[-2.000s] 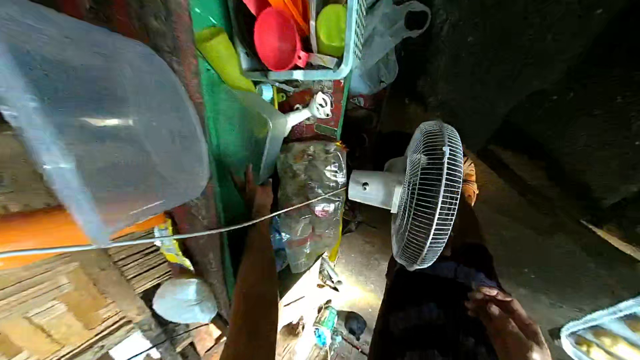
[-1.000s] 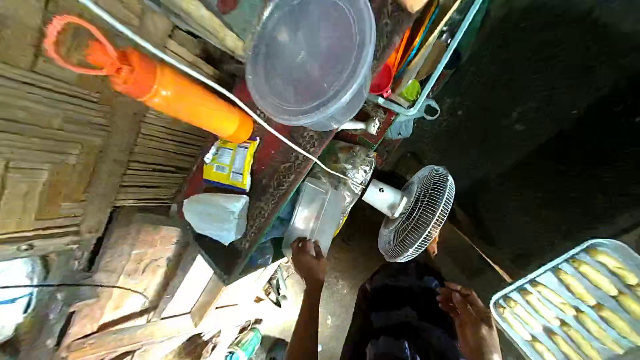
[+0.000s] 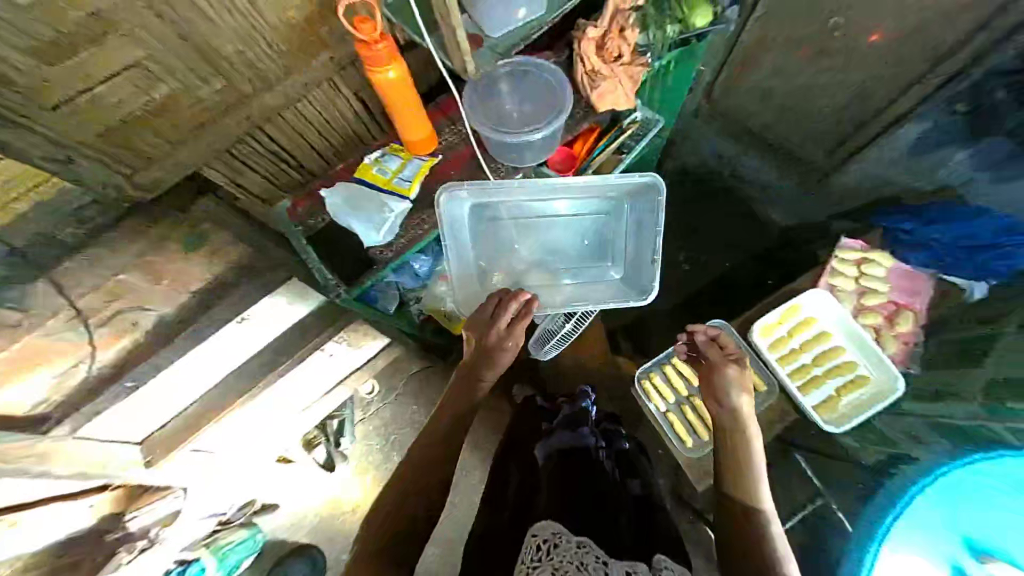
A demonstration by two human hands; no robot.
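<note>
My left hand [image 3: 498, 334] grips the near rim of an empty clear plastic container [image 3: 552, 240], which is held up in front of me with its open side facing me. My right hand [image 3: 714, 356] is raised with fingers bent, in front of a clear tray [image 3: 686, 446] of pale finger-shaped dough pieces; nothing can be made out in its fingers. To its right, a white tray [image 3: 888, 388] holds more of these pieces, beside others on a pink plastic sheet [image 3: 920, 288]. Behind the container the white fan [image 3: 560, 332] is mostly hidden.
A round lidded tub [image 3: 518, 108], an orange bottle [image 3: 398, 92], a yellow packet [image 3: 398, 170] and a basket of utensils [image 3: 648, 124] are on the shelf ahead. A white cord [image 3: 452, 88] crosses it. A turquoise basin [image 3: 944, 520] is at lower right, wooden beams [image 3: 216, 360] at left.
The container in my left hand has come up from beside the shelf and now covers most of the fan. My view has swung widely, bringing the dough trays nearer the middle.
</note>
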